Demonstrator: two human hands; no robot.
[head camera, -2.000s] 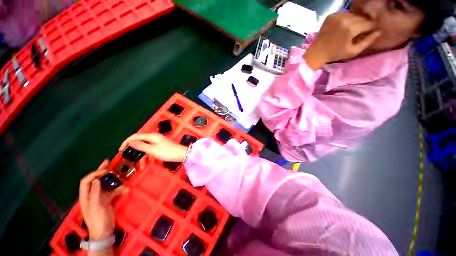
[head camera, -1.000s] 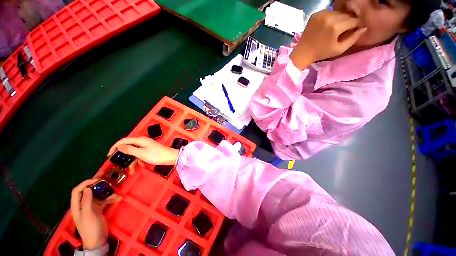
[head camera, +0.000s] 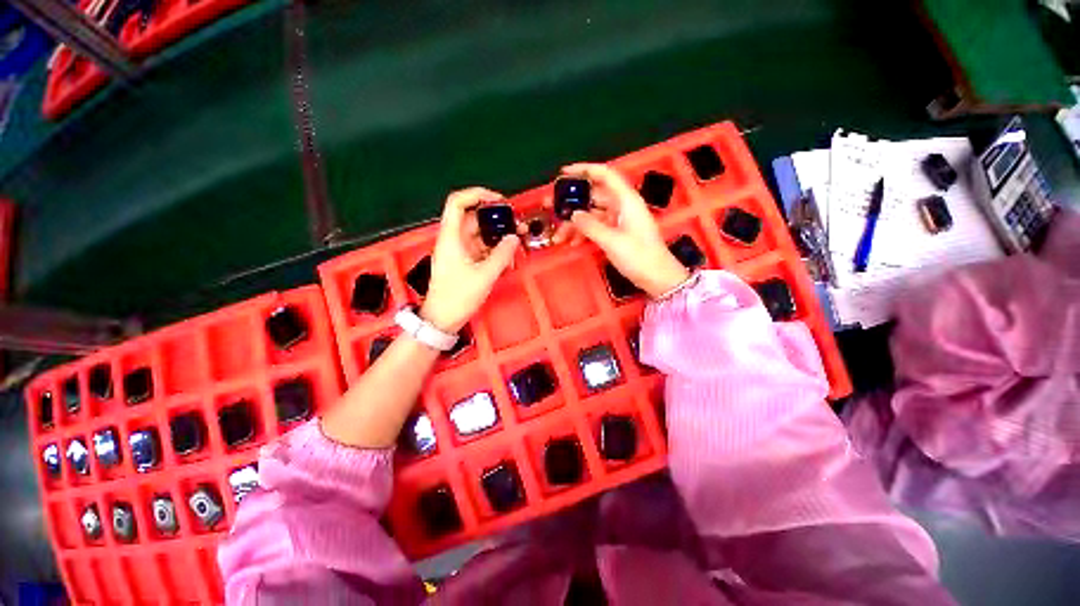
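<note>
My left hand (head camera: 464, 263), with a pale band on the wrist, holds a smartwatch unit (head camera: 496, 224) by its edges, its dark screen facing up with a small light mark. My right hand (head camera: 618, 227) holds another smartwatch unit (head camera: 572, 195), also screen up with a small glow. Both are above the back row of the red compartment tray (head camera: 512, 310). A coppery face-down watch unit (head camera: 538, 230) lies between the hands. Other pockets hold dark units and a few bright-faced ones (head camera: 474, 412).
A second red tray (head camera: 195, 358) with watch units adjoins at left. At right lie a clipboard (head camera: 784, 178), record sheets (head camera: 847, 288), a blue pen (head camera: 870, 225), two loose units (head camera: 936, 213) and a calculator (head camera: 1014, 195). A person's pink sleeve (head camera: 989, 343) is beside them. The dark green belt (head camera: 438, 95) lies behind.
The view has swung left, so the tray and both hands now appear nearer the middle and the second tray shows at left. Both hands still hold their units.
</note>
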